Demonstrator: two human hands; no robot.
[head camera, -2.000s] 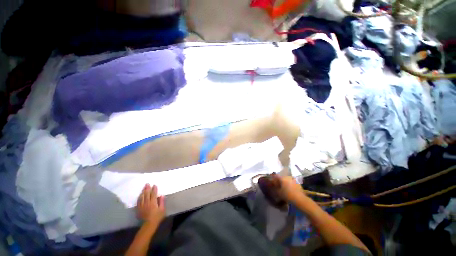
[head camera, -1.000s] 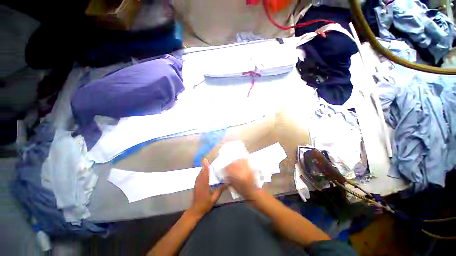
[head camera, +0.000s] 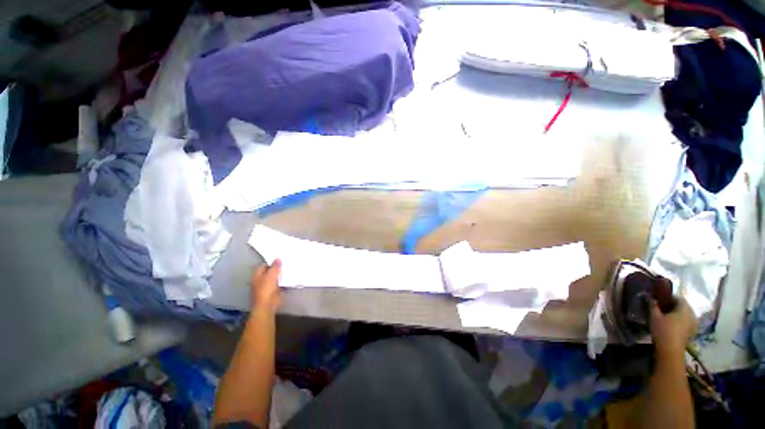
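Observation:
A long white cut panel (head camera: 361, 266) lies along the near table edge, narrow at the middle, with a smaller white piece (head camera: 503, 312) partly under its right end and a folded-looking layer over it. My left hand (head camera: 267, 281) touches the panel's left end at its lower edge; whether it pinches the cloth is hard to tell. My right hand (head camera: 671, 321) is on the handle of the dark steam iron (head camera: 631, 303), which stands at the table's right near corner, apart from the panel.
A stack of white cut panels (head camera: 335, 163) lies behind, with a blue piece (head camera: 440, 211) near it. A purple bundle (head camera: 302, 75), a tied white bundle (head camera: 570, 54) and dark navy cloth (head camera: 713, 100) stand behind. White cloth (head camera: 176, 214) is heaped left. Crumpled white cloth (head camera: 692, 251) lies right.
My left hand has moved left to the panel's end. My right hand has left the white pieces and taken the iron's handle. The camera view has shifted.

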